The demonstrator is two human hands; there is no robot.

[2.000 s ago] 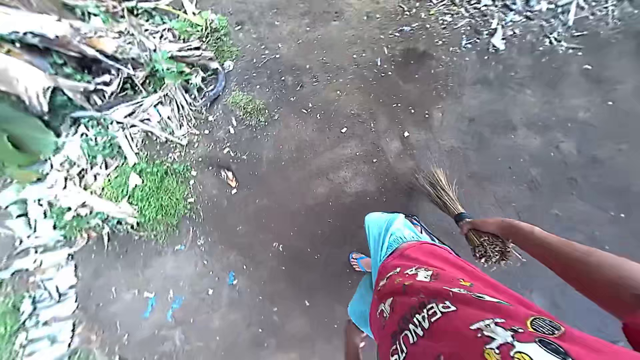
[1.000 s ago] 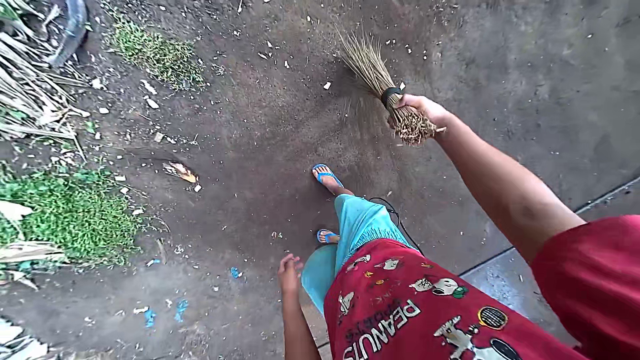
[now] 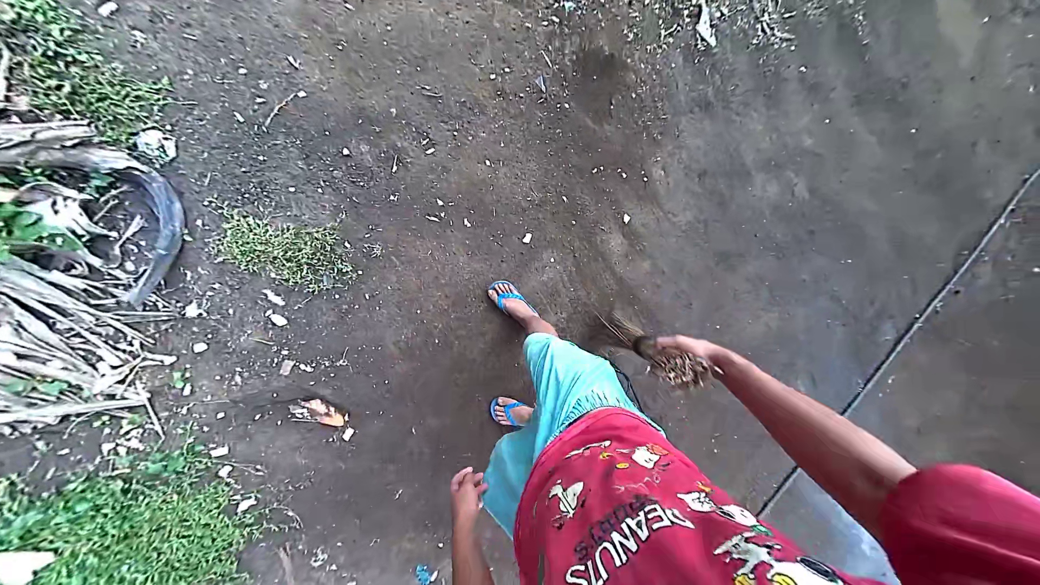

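My right hand [image 3: 691, 349] grips a stick broom [image 3: 678, 366], a bundle of thin brown sticks bound with a dark band. Its cut butt ends show below the hand, and its bristles reach left, blurred, close to the ground beside my turquoise shorts [image 3: 561, 398]. Low in the middle, my left hand [image 3: 468, 490] hangs by the leg of the shorts with its fingers loosely bent and nothing in it. Blue flip-flops [image 3: 512, 299] are on my feet.
Dark bare ground bears small pale litter bits. Dry leaves [image 3: 57, 325] and a curved dark piece [image 3: 166, 231] lie left, near grass patches [image 3: 284, 250]. A brownish scrap [image 3: 321, 413] lies left of my feet. A narrow joint [image 3: 902, 333] crosses the paved ground at right.
The broom has swung down from in front of me to beside my shorts, still in my right hand. My left hand, unseen two seconds ago, shows in the last two frames.
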